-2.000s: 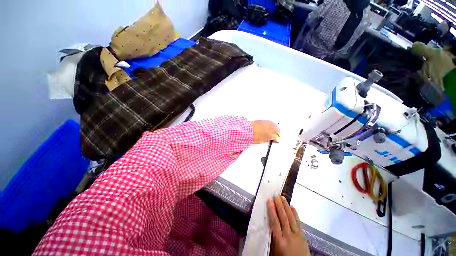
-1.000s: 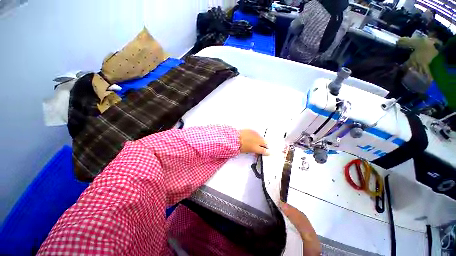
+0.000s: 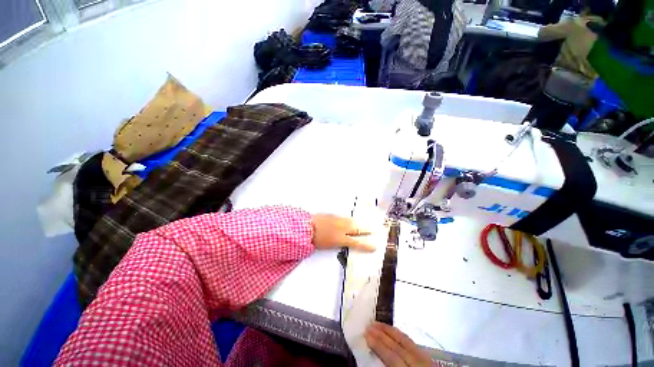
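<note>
A white strip (image 3: 361, 287) lies over a dark plaid strip (image 3: 386, 283), which shows along its right side and runs up to the presser foot (image 3: 396, 209) of the white sewing machine (image 3: 480, 161). My left hand (image 3: 343, 233) lies on the upper part of the white strip, left of the needle area, fingers spread. A thin dark tool (image 3: 343, 256) shows just below it, partly hidden. My right hand (image 3: 396, 347) lies flat on the lower end of the strips, cut off by the bottom edge.
A plaid bundle (image 3: 186, 179) with tan dotted material (image 3: 159, 118) lies at the left. Scissors with red and yellow handles (image 3: 513, 249) lie right of the needle. Dark cords (image 3: 563, 301) lie at the right. A blue bin (image 3: 51, 326) stands lower left. A person (image 3: 424, 36) is behind.
The view has turned, so the machine appears further left. The white strip, bent at its lower end a second ago, now lies flatter. My right hand has come up onto the strips' lower end.
</note>
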